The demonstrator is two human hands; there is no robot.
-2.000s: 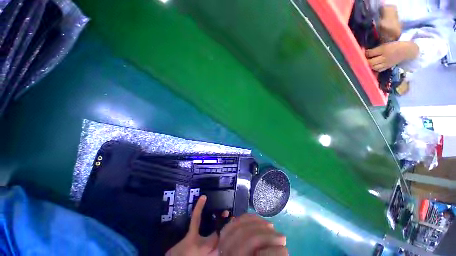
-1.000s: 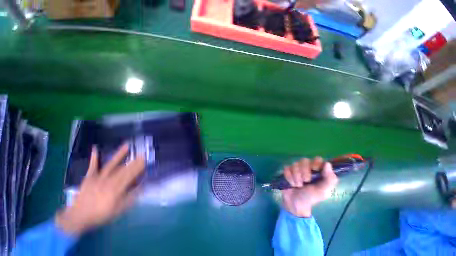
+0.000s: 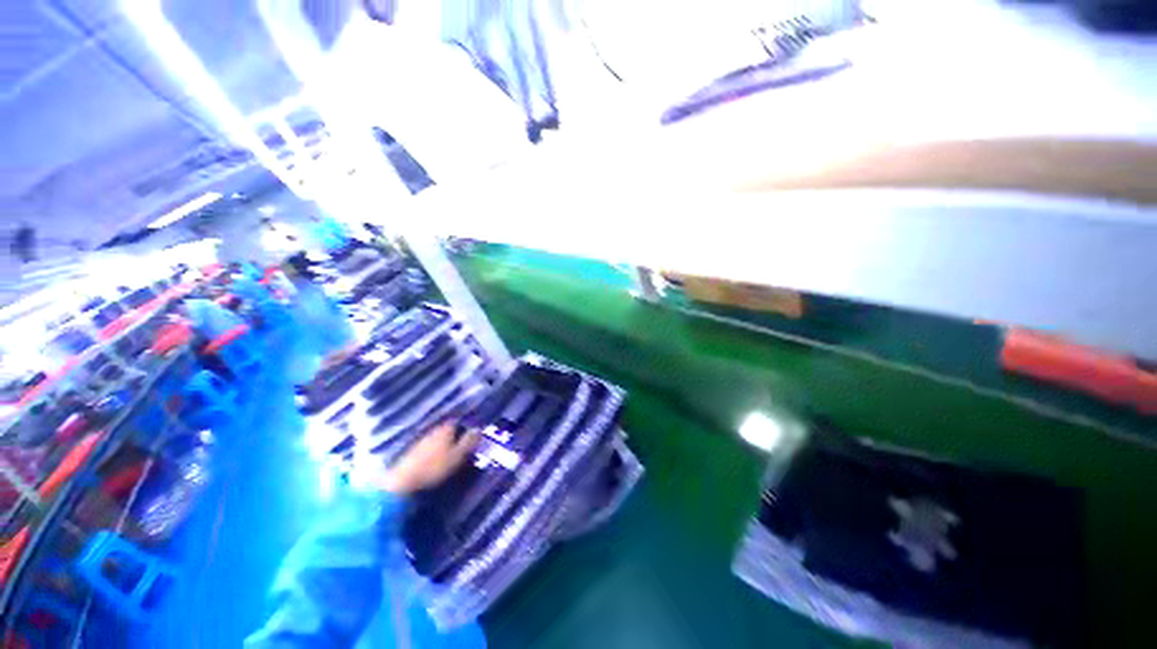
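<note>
My left hand [image 3: 431, 459], in a blue sleeve, is at the left side of the top black housing [image 3: 539, 396] on a stack of wrapped housings. Silver bracket pieces show in that housing beside my fingers. Blur hides whether the fingers grip its edge or only rest on it. Another black housing [image 3: 1002, 526] lies flat at the lower right on bubble wrap [image 3: 812, 590], with a silver cross-shaped piece near its middle. My right hand is out of the picture.
More layered wrapped housings [image 3: 406, 380] stand behind the stack. A white shelf [image 3: 939, 247] hangs over the green bench [image 3: 673, 380]. An orange-red tray [image 3: 1078, 368] is across the bench. Blue stools [image 3: 121, 571] stand on the blue floor at left.
The view has swung left and up to the stack. My left hand has left the bench housing and is at the stack. My right hand, the screwdriver and the screw dish are out of view.
</note>
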